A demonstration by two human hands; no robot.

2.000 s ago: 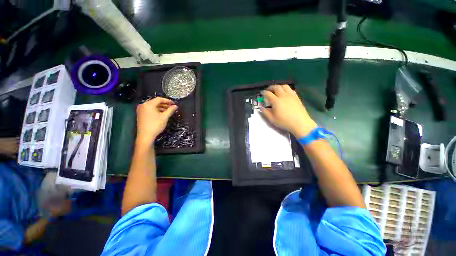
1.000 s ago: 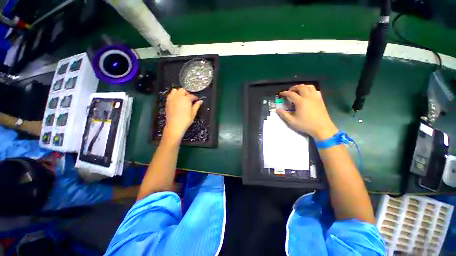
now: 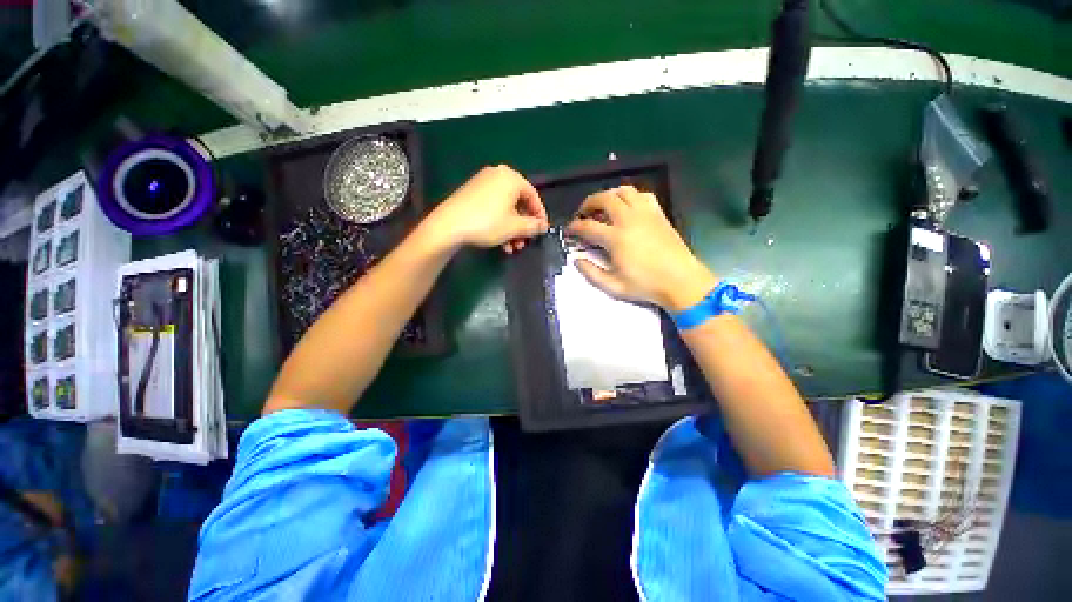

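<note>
The open tablet unit (image 3: 611, 335) lies in its black carrier tray (image 3: 535, 394), its silver-white plate showing. My left hand (image 3: 494, 209) is at the unit's top left corner, thumb and fingertips pinched together; whether a small part is between them is too small to tell. My right hand (image 3: 635, 249) is bent over the unit's top end, fingertips close to the left hand, and hides part of the circuit board. The parts tray (image 3: 433, 318) stands to the left with a heap of small black parts (image 3: 315, 265) and the round screw dish (image 3: 367, 179).
The electric screwdriver (image 3: 776, 118) hangs right of the unit. A white tray stack (image 3: 212, 353), a white blister tray (image 3: 100, 253) and a purple-rimmed round object (image 3: 156, 185) stand left. Black devices (image 3: 964, 306) and a white charger (image 3: 1013, 326) are right; a compartment tray (image 3: 929, 470) is lower right.
My left hand has moved right from the heap of black parts to the top left corner of the unit. My right hand stays over the unit's top end. The camera view has shifted.
</note>
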